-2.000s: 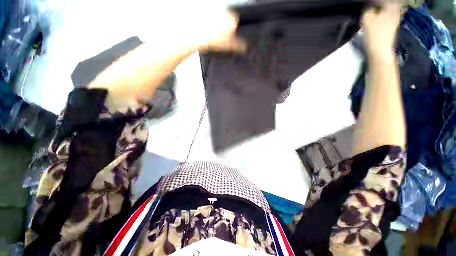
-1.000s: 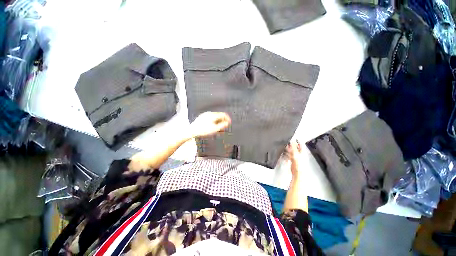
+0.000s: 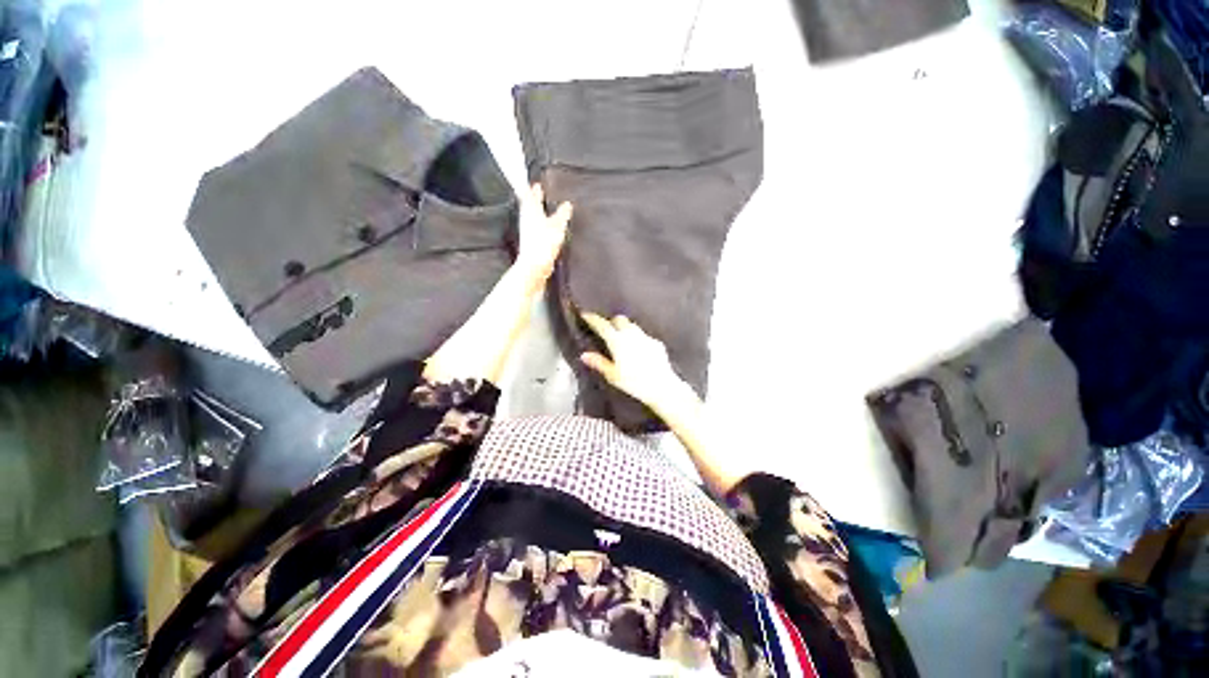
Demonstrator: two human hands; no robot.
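Grey-brown shorts (image 3: 650,212) lie folded in half lengthwise on the white table in front of me, legs pointing away. My left hand (image 3: 541,236) is at their left edge, thumb and finger spread; whether it pinches the cloth is unclear. My right hand (image 3: 629,355) rests on the lower part near the same edge, fingers apart. A folded grey-brown jacket (image 3: 358,239) lies to the left, with its collar toward the shorts, dark buttons and a dark trim strip. Another folded jacket (image 3: 988,431) lies at the right table edge.
Another grey-brown cloth piece (image 3: 882,27) is cut off at the top. A navy garment heap (image 3: 1120,311) lies right, with clear plastic bags (image 3: 1127,497) below it. Small clear packets (image 3: 143,437) are at the lower left. Teal cloth (image 3: 882,556) shows below the table edge.
The shorts, spread flat with both legs apart a second ago, are now folded in half. My left hand has moved up along their left edge; my right hand has moved left onto them.
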